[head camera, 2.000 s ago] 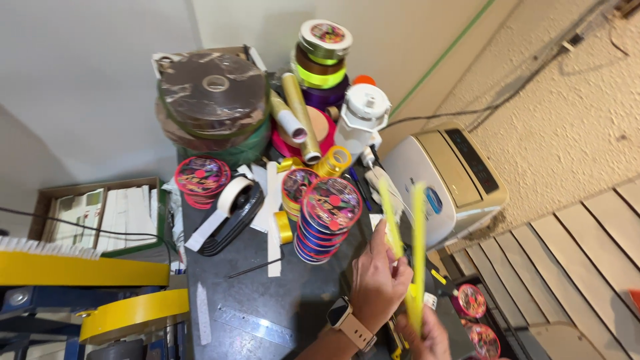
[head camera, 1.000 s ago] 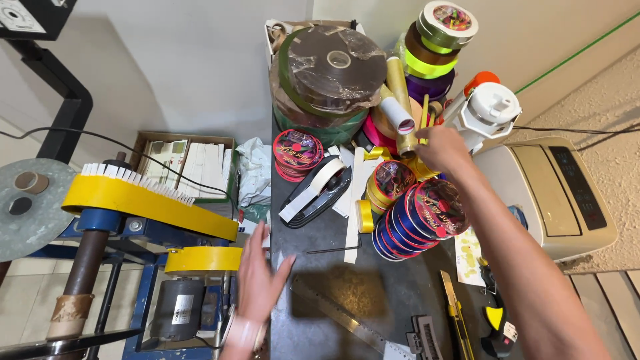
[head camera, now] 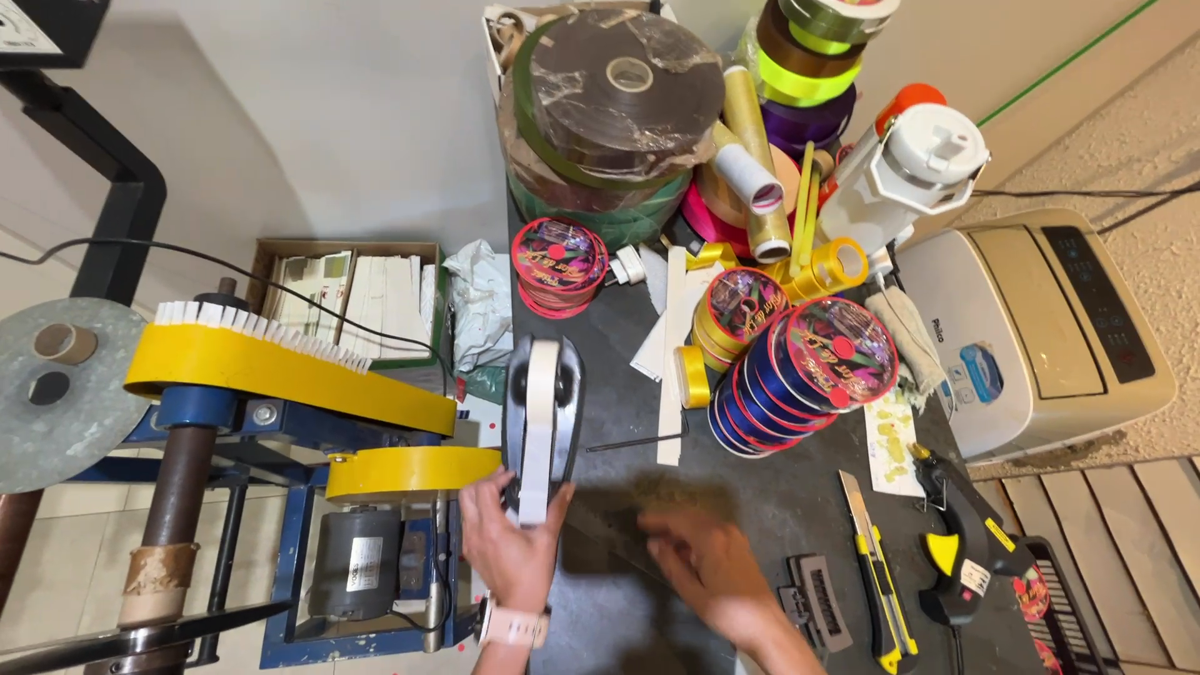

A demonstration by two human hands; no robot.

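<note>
My left hand (head camera: 514, 544), with a watch on its wrist, grips the near end of a black tape dispenser (head camera: 542, 412) that carries a roll of whitish tape, at the left edge of the dark worktop (head camera: 609, 600). My right hand (head camera: 703, 572) hovers over the worktop to the right, slightly blurred, with its fingers partly curled and nothing seen in them. A black hex key (head camera: 633, 443) lies beyond it. Blue ribbon spools (head camera: 769, 403) stand behind, beside yellow ribbon spools (head camera: 717, 328). Yellow strips (head camera: 804, 211) lean by gold rolls (head camera: 750, 122).
Right of my hands lie a hair-claw-like dark clip (head camera: 817, 600), a yellow utility knife (head camera: 877, 591) and a black-and-yellow glue gun (head camera: 966, 544). A belt-driven machine (head camera: 281, 375) stands at left. Large wrapped rolls (head camera: 619, 103) and a white thermos (head camera: 919, 169) are at the back.
My left hand has taken hold of the tape dispenser, which now stands turned near the worktop's left edge. My right hand has come back from the gold rolls, where the yellow strips now rest.
</note>
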